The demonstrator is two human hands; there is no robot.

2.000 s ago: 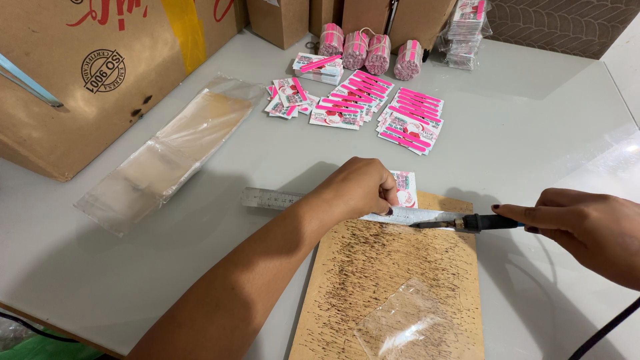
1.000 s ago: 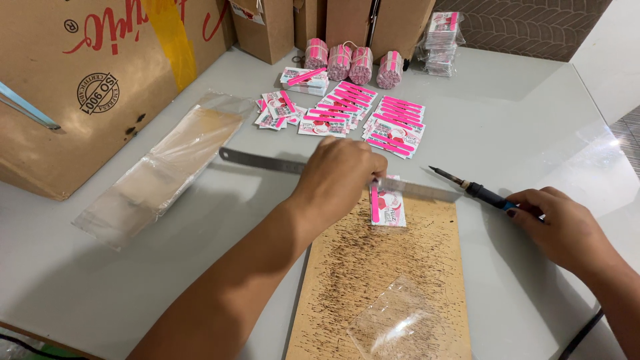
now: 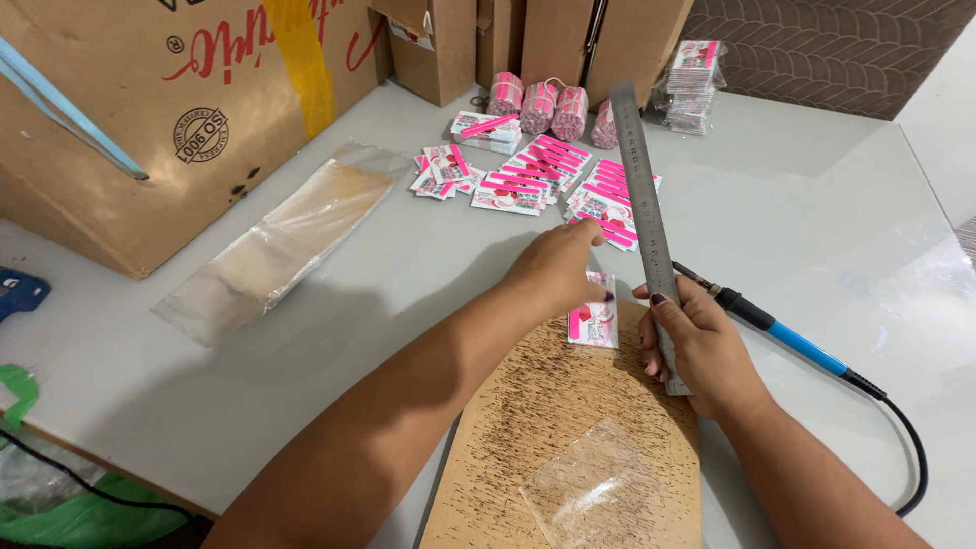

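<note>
My right hand [image 3: 698,343] grips a metal ruler [image 3: 646,206] near its lower end and holds it tilted up over the board's right edge. Fingers apart, my left hand [image 3: 560,263] reaches over a printed card with a pink strip [image 3: 596,320], which lies at the top of a scorched tan board [image 3: 564,427]. Whether its fingertips touch the card I cannot tell. A soldering iron with a blue handle [image 3: 801,343] lies on the table right of my right hand. A clear plastic piece [image 3: 595,484] rests on the lower board.
Fanned cards with pink strips [image 3: 545,168] lie beyond my hands, with banded pink bundles [image 3: 538,107] behind them. Clear plastic sleeves [image 3: 282,244] are on the left, beside a large cardboard box [image 3: 206,84]. Wrapped card stacks [image 3: 692,88] stand at the back right. The iron's cord curves down the right side.
The ruler has passed from my left hand to my right and is lifted off the card. My right hand has let go of the soldering iron, which now lies on the table.
</note>
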